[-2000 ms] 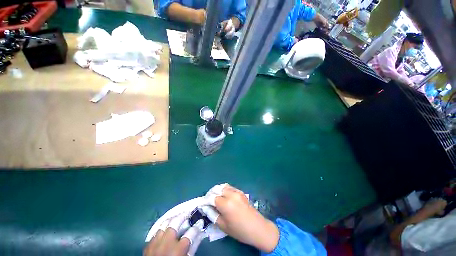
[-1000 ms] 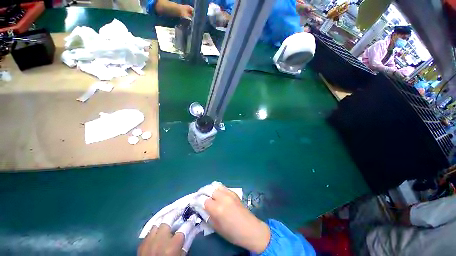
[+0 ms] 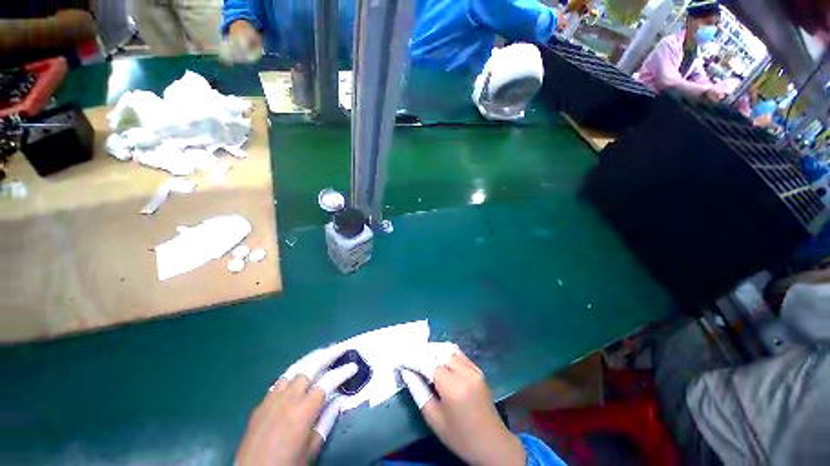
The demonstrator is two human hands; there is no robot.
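A small black watch body (image 3: 353, 374) with a dark glossy face lies on a white work sheet (image 3: 396, 341) at the bottom middle. My left hand (image 3: 296, 406) is at its left side, with white finger cots; its fingers hold the watch body against the sheet. My right hand (image 3: 455, 387) is to the right, its cot-covered fingers bent in around a white wiping cloth (image 3: 440, 354), apart from the watch body. The cloth's edges are hard to tell from the sheet.
A solvent bottle (image 3: 349, 241) stands before the metal post (image 3: 373, 109). Cardboard (image 3: 91, 282) at left bears a white cloth pile (image 3: 182, 123), a cut-out sheet (image 3: 202, 247) and a black box (image 3: 56, 141). Black trays (image 3: 683, 200) stand right. People in blue and pink are beyond.
My right hand has moved right, away from the watch body, uncovering its face and more of the white sheet. My left hand still holds the watch body. The view has shifted slightly.
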